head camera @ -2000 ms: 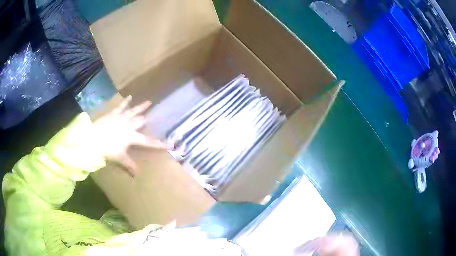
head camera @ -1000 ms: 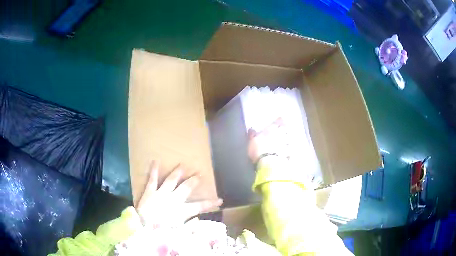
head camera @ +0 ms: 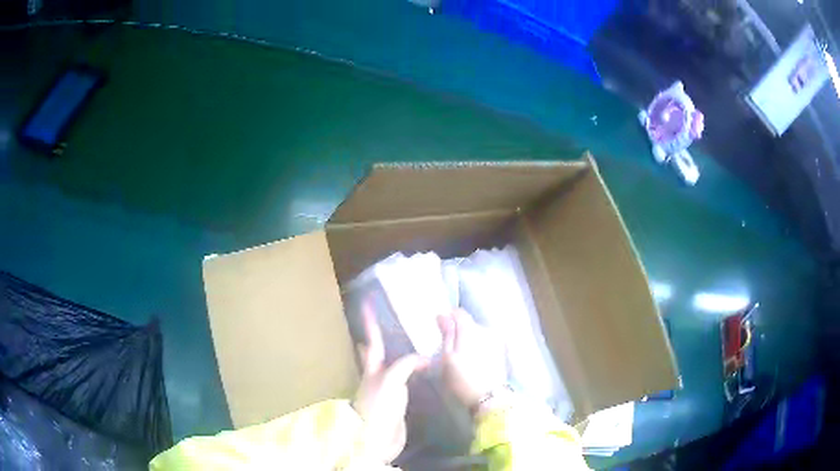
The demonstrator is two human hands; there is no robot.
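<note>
An open brown carton stands on the green bench. White foam sleeves stand upright inside it, with a gap between a left bundle and the rest. My left hand is inside the carton at the left bundle's near left side, its thumb and a finger apart. My right hand is at the gap, its fingertips against the sleeves' near edges. The hands are close together. Whether either hand grips a sleeve is unclear.
White sleeves lie outside the carton's right near corner. A black bag is at the left edge, a dark-framed panel at the upper left. A pink fan and red-and-black tools are to the right.
My left hand has moved from the carton's left flap into the carton. My right hand remains among the sleeves, which have parted into two bundles. The view has shifted, so the carton appears lower.
</note>
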